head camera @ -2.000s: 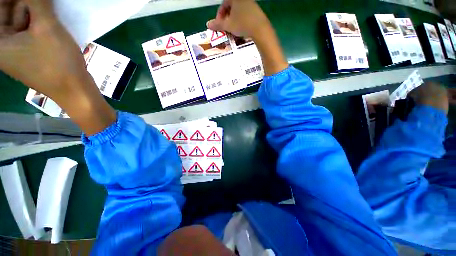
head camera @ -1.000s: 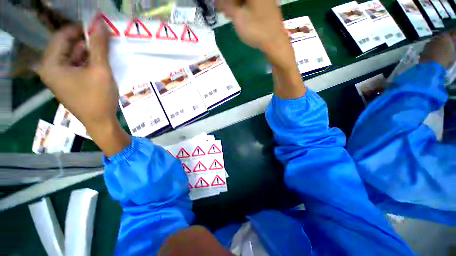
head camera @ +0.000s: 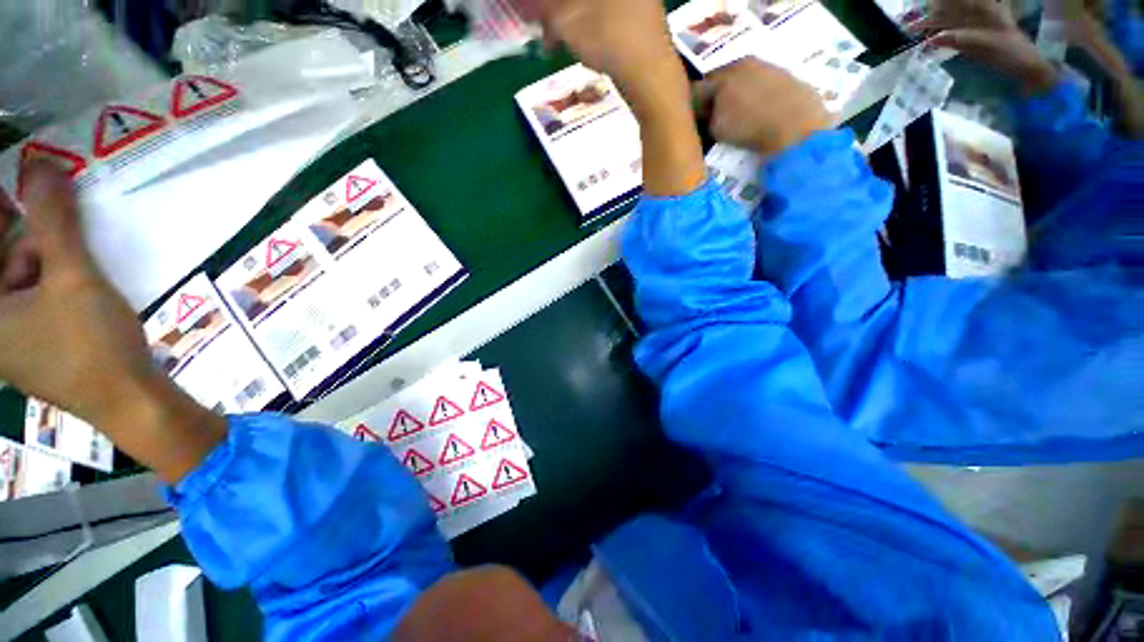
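Observation:
My left hand [head camera: 63, 307], at the left edge, holds a white label sheet [head camera: 188, 188] with a row of red warning triangles along its top. My right hand [head camera: 615, 57] is at the top centre above a product box [head camera: 583, 138]; its fingertips are blurred and cut off by the frame's top, so what it holds cannot be told. Boxes with a triangle label at the top corner lie side by side on the conveyor belt [head camera: 471, 163] between my hands. A stack of label sheets [head camera: 454, 445] lies on the near table.
A pale side rail [head camera: 502, 301] crosses between belt and table. A neighbour's hand [head camera: 765, 107] is close right of my wrist, with more boxes [head camera: 979, 188] and another person's arm beyond. Clear plastic bags [head camera: 270, 50] lie beyond the belt. Folded white strips [head camera: 169, 602] are at lower left.
My left hand with the sheet has moved left and down. The view has swung right, bringing the neighbour's hands and boxes closer. The labelled boxes show more fully.

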